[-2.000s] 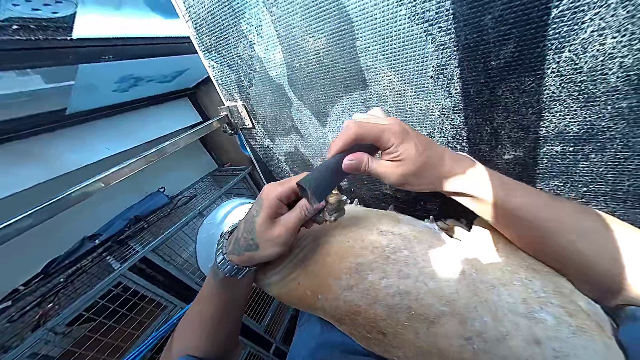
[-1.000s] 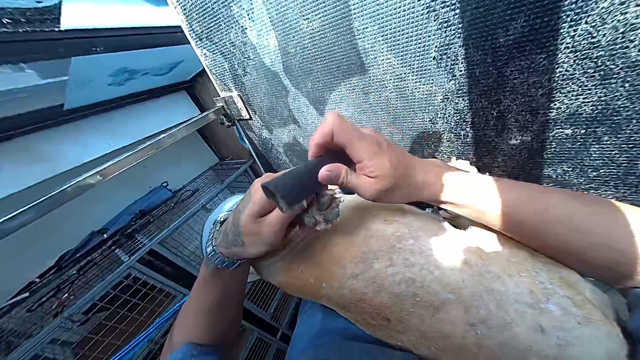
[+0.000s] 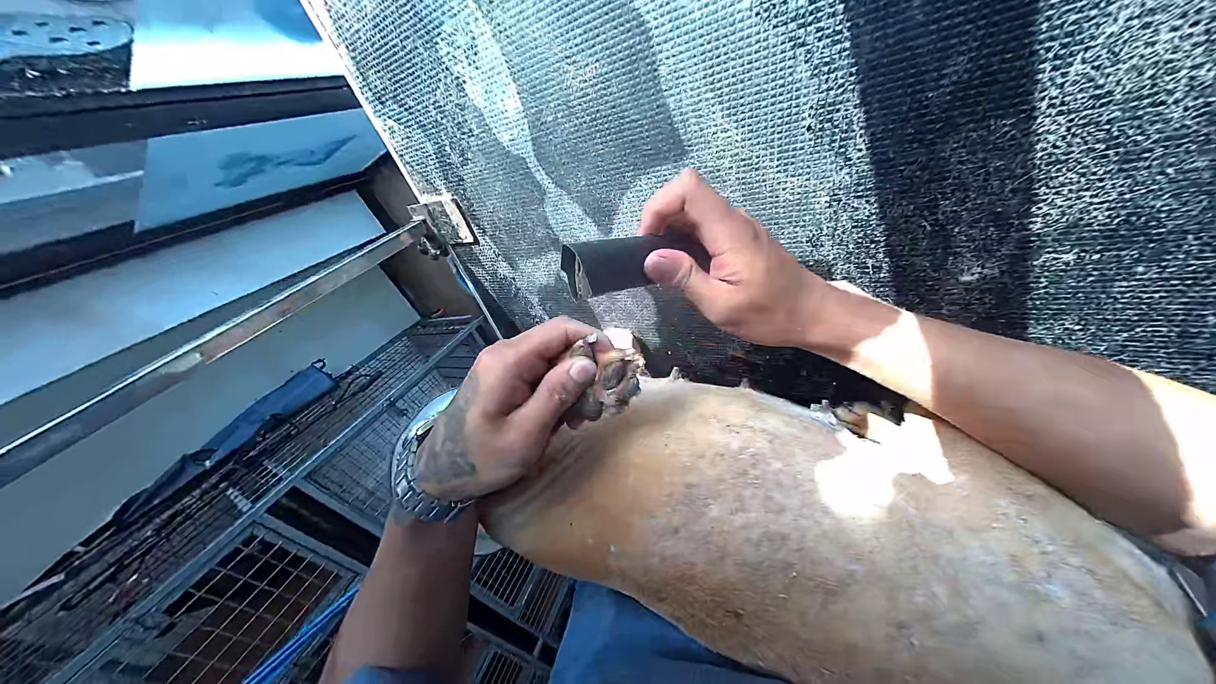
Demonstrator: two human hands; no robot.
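A short-haired tan dog (image 3: 760, 532) lies across my lap, belly side toward the table surface. My left hand (image 3: 513, 399), with a metal-band watch (image 3: 418, 475) on the wrist, grips one of the dog's paws (image 3: 608, 380), its pads and claws showing between thumb and fingers. Above and to the right of the paw, my right hand (image 3: 727, 261) pinches a folded piece of black sheet (image 3: 613, 266), perhaps sandpaper, between thumb and fingers. The piece stands apart from the paw. Another paw (image 3: 860, 413) shows beneath my right forearm.
A textured dark surface (image 3: 760, 95) with patches of shade and sun fills the area beyond the dog. Wire cages (image 3: 256, 598) stand at the lower left, with a blue cloth (image 3: 266, 408) on them. A metal rail (image 3: 209, 342) runs from the left to a bracket (image 3: 444, 220).
My right hand has lifted the black piece off the paw, away from my left hand, where both hands were together before. My left hand still grips the paw.
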